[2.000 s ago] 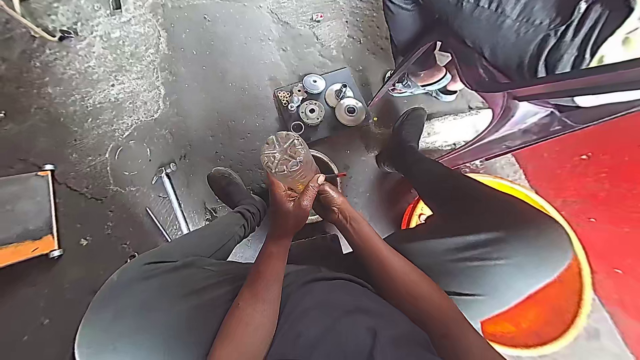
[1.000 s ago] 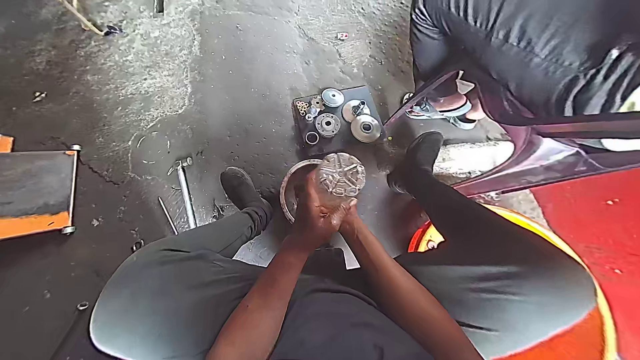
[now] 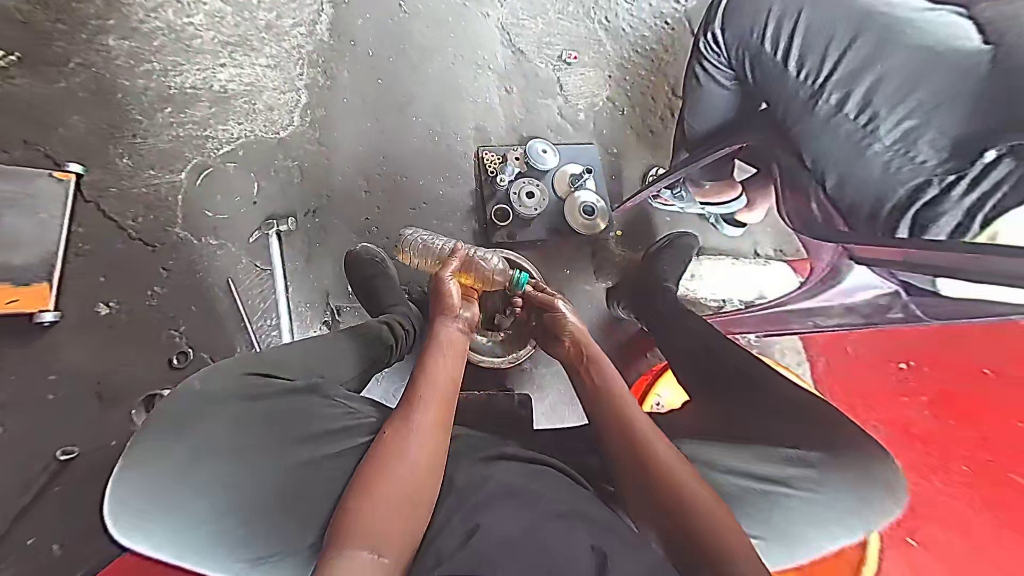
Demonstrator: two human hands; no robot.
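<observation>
My left hand (image 3: 454, 294) grips a clear ribbed plastic bottle (image 3: 424, 250) that lies nearly level and holds some amber liquid. The green cap (image 3: 518, 281) sits on its neck, pointing right, and the fingers of my right hand (image 3: 554, 318) are at the cap. Below the bottle, between my feet, stands a round metal basin (image 3: 502, 354) with dark contents, partly hidden by my hands. Beyond it a dark tray (image 3: 520, 232) bears metal discs, a round flange with holes (image 3: 528, 198), a ring (image 3: 502, 214) and several small brass-coloured rings (image 3: 491, 163).
A hammer (image 3: 280, 288) and a thin rod (image 3: 244, 314) lie on the floor at left, with loose rings (image 3: 182, 358) nearer me. An orange and black panel (image 3: 32, 240) is at far left. A purple vehicle panel (image 3: 848, 300) and another person's leg (image 3: 840, 104) are at right.
The bottle has tipped from standing with its base towards the camera to nearly level, its capped neck now showing at right. My right hand has come to the cap.
</observation>
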